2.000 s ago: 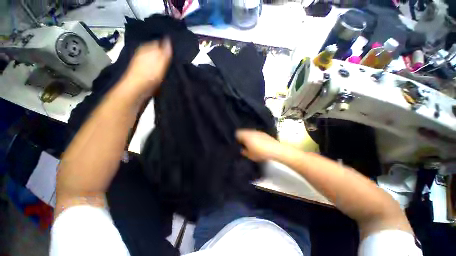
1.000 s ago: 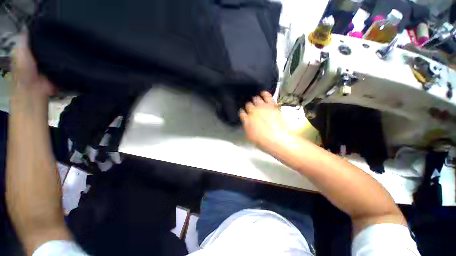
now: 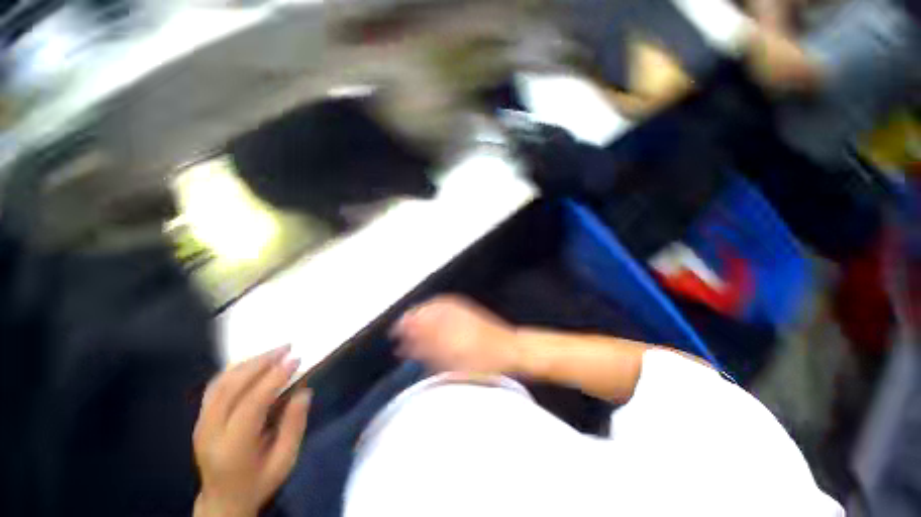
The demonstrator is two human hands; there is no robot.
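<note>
The view is strongly blurred. Black cloth (image 3: 96,353) fills the left side, left of the lit machine bed (image 3: 237,227). My left hand (image 3: 247,429) is at the table's front edge beside this cloth, with fingers apart and nothing seen in it. My right hand (image 3: 449,333) is in front of the table edge, above my lap. It is blurred, with its fingers bent, and no cloth shows in it. Another black cloth piece (image 3: 313,157) lies behind the lit bed, under the blurred machine arm (image 3: 131,111).
The white table edge (image 3: 374,273) runs up to the right. A blue crate (image 3: 631,273) with dark cloth and something red stands low at the right. Another person's arm (image 3: 783,56) shows at the upper right.
The view has swung right, bringing in the crate and the other person. Both hands were at the black cloth; my right hand is now off it, and my left is by the table edge.
</note>
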